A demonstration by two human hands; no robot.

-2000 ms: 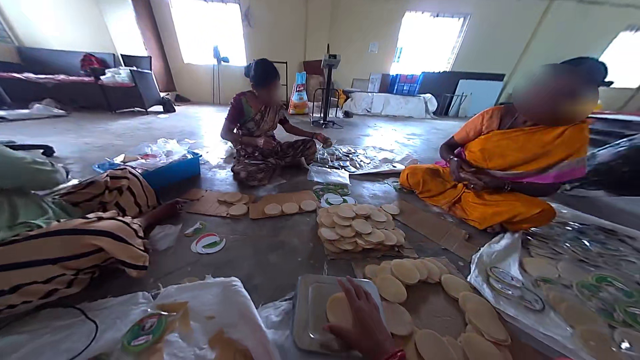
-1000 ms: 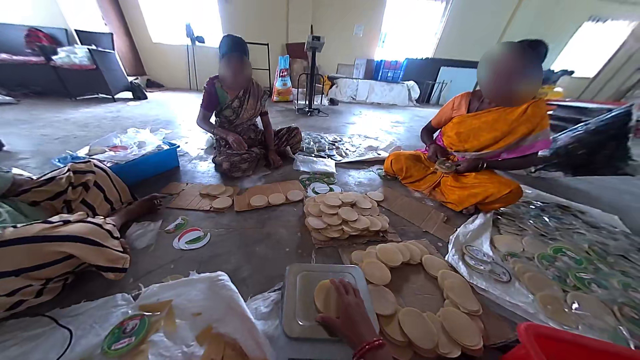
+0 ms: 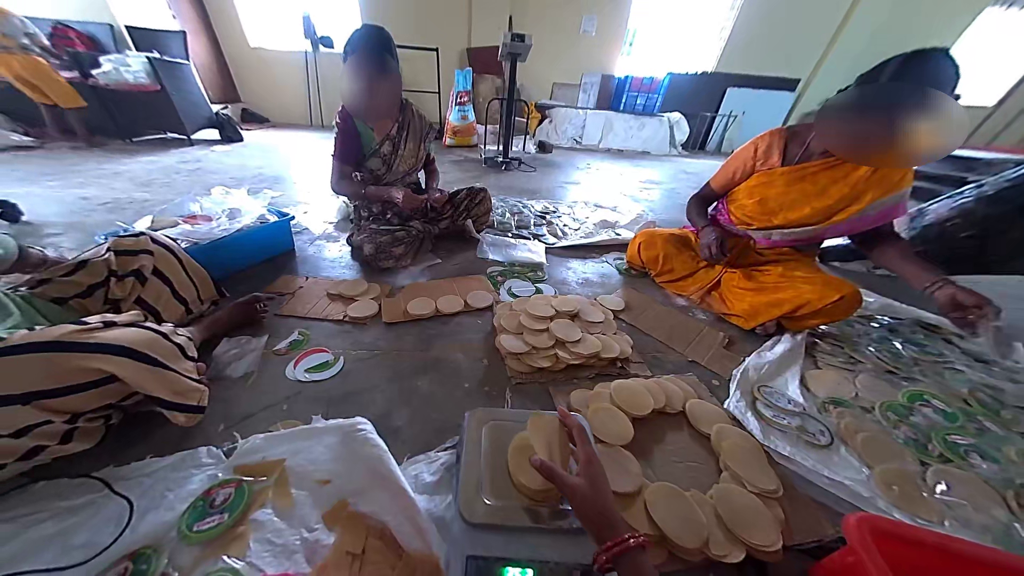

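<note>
My right hand (image 3: 582, 480), with red bangles at the wrist, holds a few thin round beige discs (image 3: 549, 440) tilted up over a flat stack of the same discs (image 3: 524, 468). The stack rests in a clear plastic tray (image 3: 482, 500) on a weighing scale, whose green display (image 3: 516, 570) is lit at the bottom edge. Right of my hand, more discs (image 3: 676, 512) lie in overlapping piles around a bare patch of cardboard (image 3: 680, 452). A taller heap of discs (image 3: 560, 332) stands behind. My left hand is not in view.
A red plastic container (image 3: 904, 552) is at the lower right, beside a sheet with packed discs and round green labels (image 3: 932, 416). White sacking (image 3: 320, 456) with a green label lies at the left. Two people sit across from me; another person's striped-clothed legs (image 3: 104, 344) are at the left.
My right hand has tilted some discs upright over the stack in the tray. The person in orange has reached out over the sheet at the right. The red container has come into view.
</note>
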